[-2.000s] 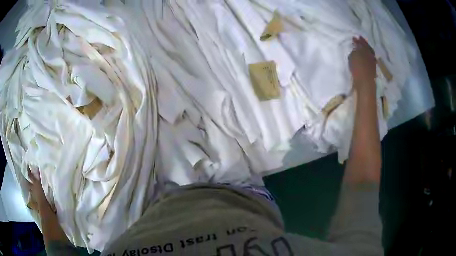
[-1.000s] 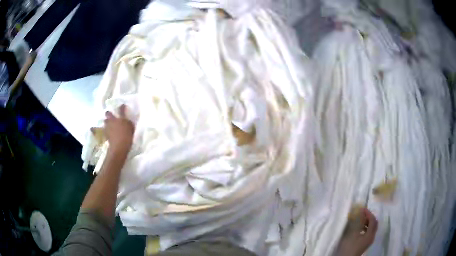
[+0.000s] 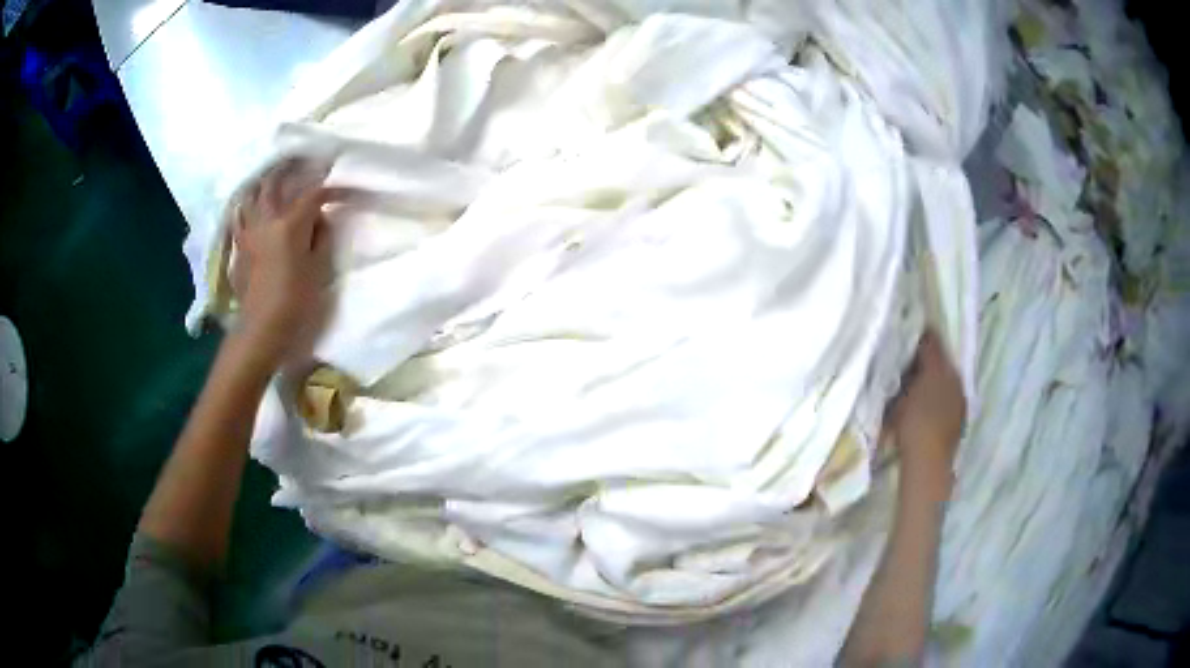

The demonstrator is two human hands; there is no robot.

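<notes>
A large heap of white garment pieces (image 3: 626, 313) lies on the table in front of me. My left hand (image 3: 281, 235) is on the left edge of the heap, fingers bent over the fabric and slightly blurred; whether it grips is unclear. My right hand (image 3: 929, 398) is at the right side of the heap, its fingertips partly hidden against the fabric. A tan bundle ticket (image 3: 324, 399) sticks out of the fabric below my left hand. Another tan ticket (image 3: 842, 459) shows in the folds beside my right hand.
More white pieces (image 3: 1044, 431) lie in long folds at the right, with tan tickets and pinkish bits among them. The pale tabletop (image 3: 196, 91) shows at the upper left. Green floor (image 3: 105, 300) is at the left, with a round white base (image 3: 11, 379) and something blue (image 3: 65, 85).
The view has shifted along the table. The heap's top pieces lie differently, spread over its middle. My right hand has moved from the lower right folds up to the heap's right side.
</notes>
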